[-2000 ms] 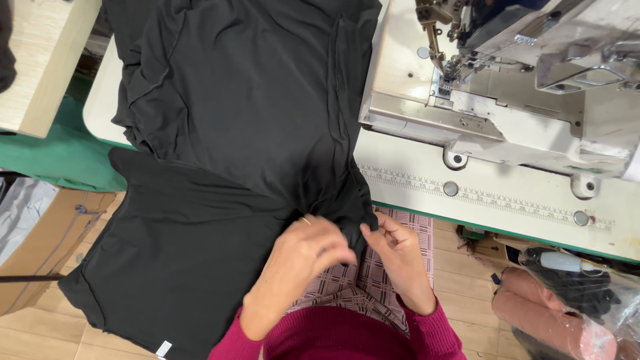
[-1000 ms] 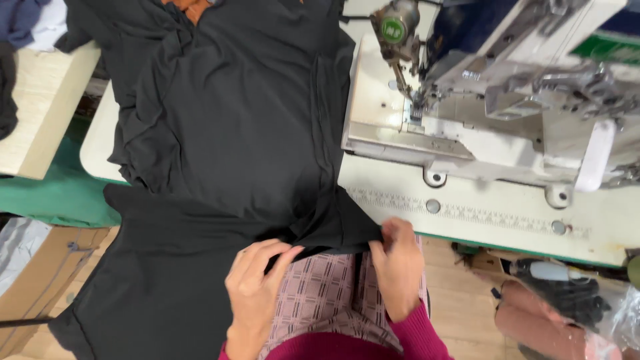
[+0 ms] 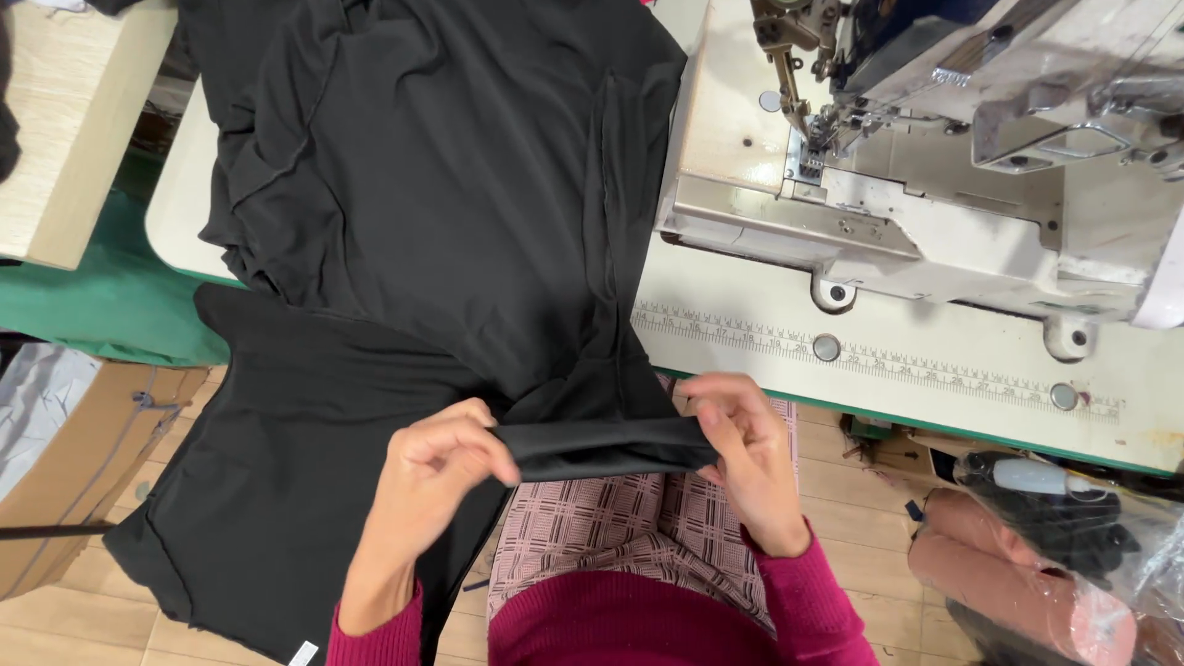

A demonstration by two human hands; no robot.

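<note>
Black fabric garment (image 3: 462, 185) spreads over the white table and hangs down its front at the left. My left hand (image 3: 439, 472) pinches one end of a folded edge of this garment, and my right hand (image 3: 745, 453) grips the other end, so the tubular opening is stretched between them above my lap. Right of the cloth stands an industrial sewing machine (image 3: 906, 213), its presser foot (image 3: 809, 157) apart from the fabric. A small white label (image 3: 303, 654) shows at the garment's lower edge.
A printed ruler scale (image 3: 888, 365) runs along the table's front edge. Pink fabric rolls (image 3: 1008, 573) and a plastic bag lie at the lower right. At the left are a pale wooden tabletop (image 3: 79, 120), green cloth (image 3: 102, 277) and a cardboard box (image 3: 83, 472).
My hands, closer together two seconds ago, are now apart with the folded edge stretched between them. One second ago the fabric there lay flatter; its opening now shows.
</note>
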